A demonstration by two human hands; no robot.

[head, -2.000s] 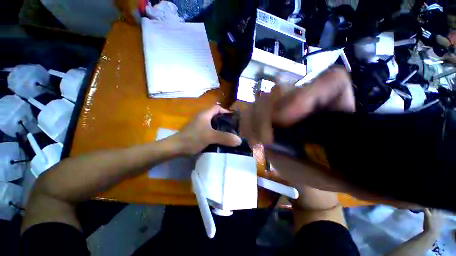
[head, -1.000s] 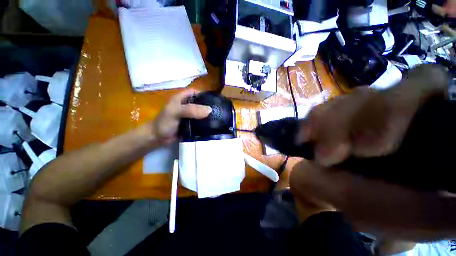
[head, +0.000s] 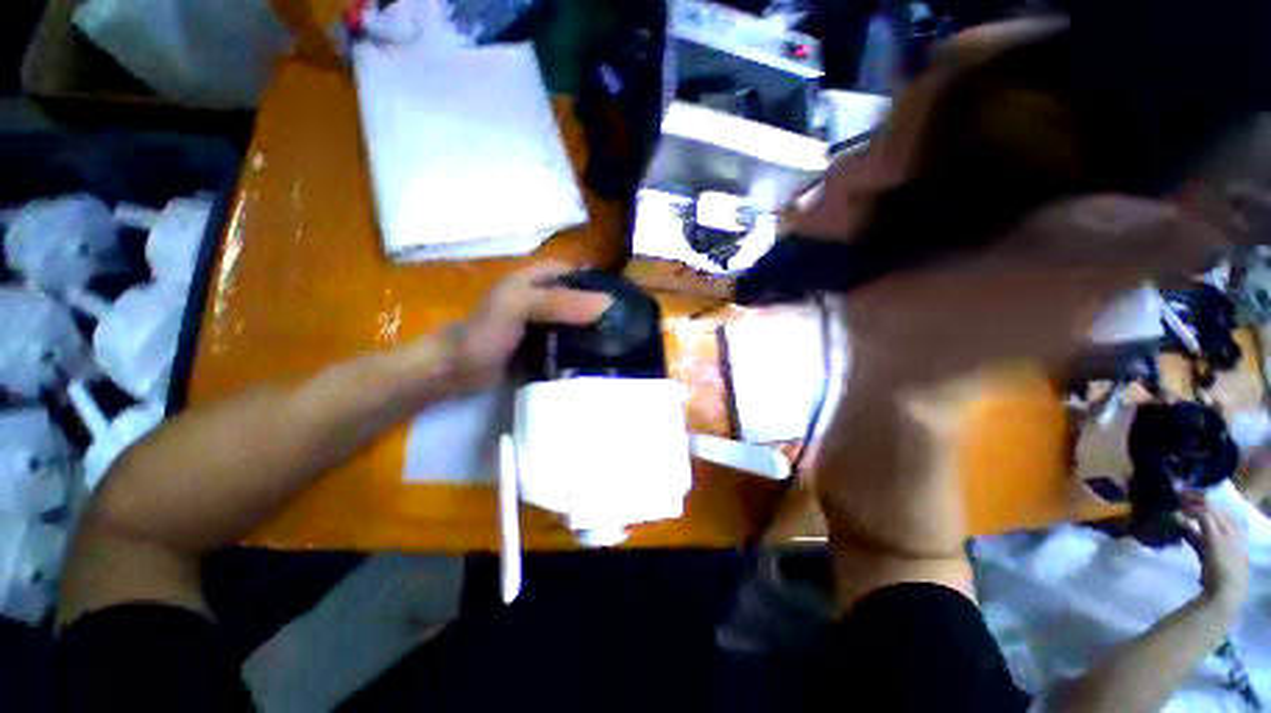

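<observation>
A security camera has a glossy black head (head: 627,332) and a white housing (head: 602,453) with two white antennas at its sides. It lies on its side at the bench's front edge, housing towards me. My left hand (head: 523,318) grips the black head from the left, thumb on top. My right hand (head: 1011,286), large and blurred at the right, is around a black electric screwdriver (head: 822,265). Its narrow tip points left, near the screw feeder (head: 739,137), apart from the camera. The far fingers of my right hand are hard to make out.
A stack of white sheets (head: 467,153) lies on the orange bench (head: 314,279). A white sheet (head: 783,369) lies right of the camera. White housings (head: 63,237) fill a crate at the left. Another person's hand (head: 1215,550) touches a black part (head: 1182,446) at the right.
The screwdriver tip has moved up and away from the black head's right side, towards the feeder. My left hand stays on the camera. Another person's hand and black part now show at the right.
</observation>
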